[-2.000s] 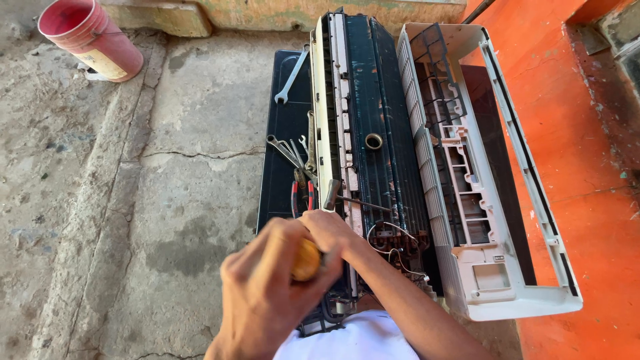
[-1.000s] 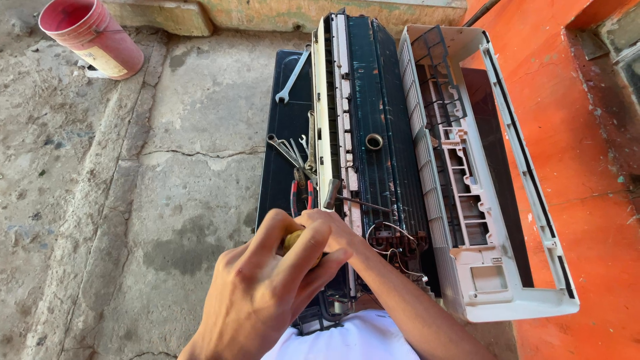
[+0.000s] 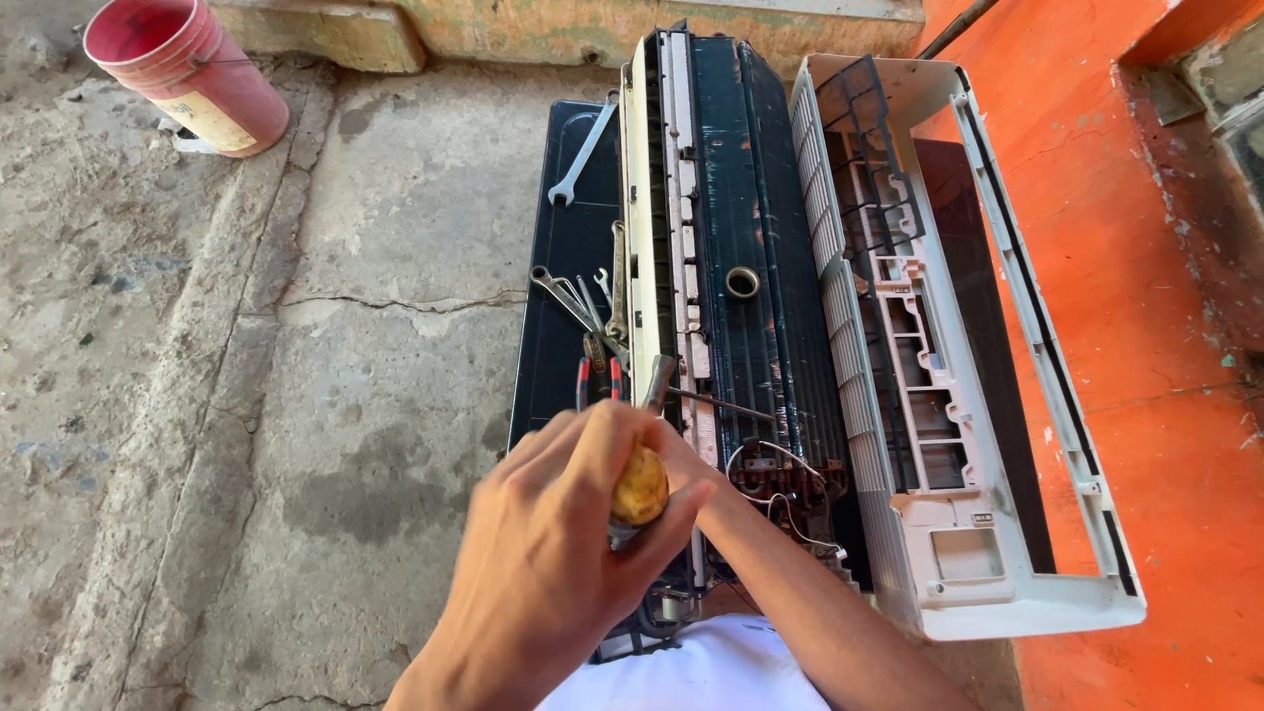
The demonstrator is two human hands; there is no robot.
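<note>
My left hand (image 3: 553,523) is closed around a tool's round yellow handle (image 3: 640,486), whose end faces up; its working end is hidden. Just beyond it is my right hand (image 3: 681,459), mostly covered by the left, with its forearm crossing from the lower right. A dark metal tool end (image 3: 660,380) sticks out past the right hand; whether that hand grips it cannot be told. Both hands are over the near left part of an opened split air conditioner's indoor unit, with its dark finned coil (image 3: 731,197). A metal ring (image 3: 742,282) and a thin rod (image 3: 726,403) rest on it.
On a black panel (image 3: 568,237) at the left lie an open-end wrench (image 3: 585,148), several other wrenches (image 3: 578,306) and red-handled pliers (image 3: 615,378). A white plastic housing (image 3: 968,583) stands at the right by the orange wall (image 3: 1136,346). A pink bucket (image 3: 217,89) is back left.
My left hand has shifted a little to the right, and its fingers have turned on the handle. The yellow end, mostly covered one second ago, shows again. My right forearm has hardly moved.
</note>
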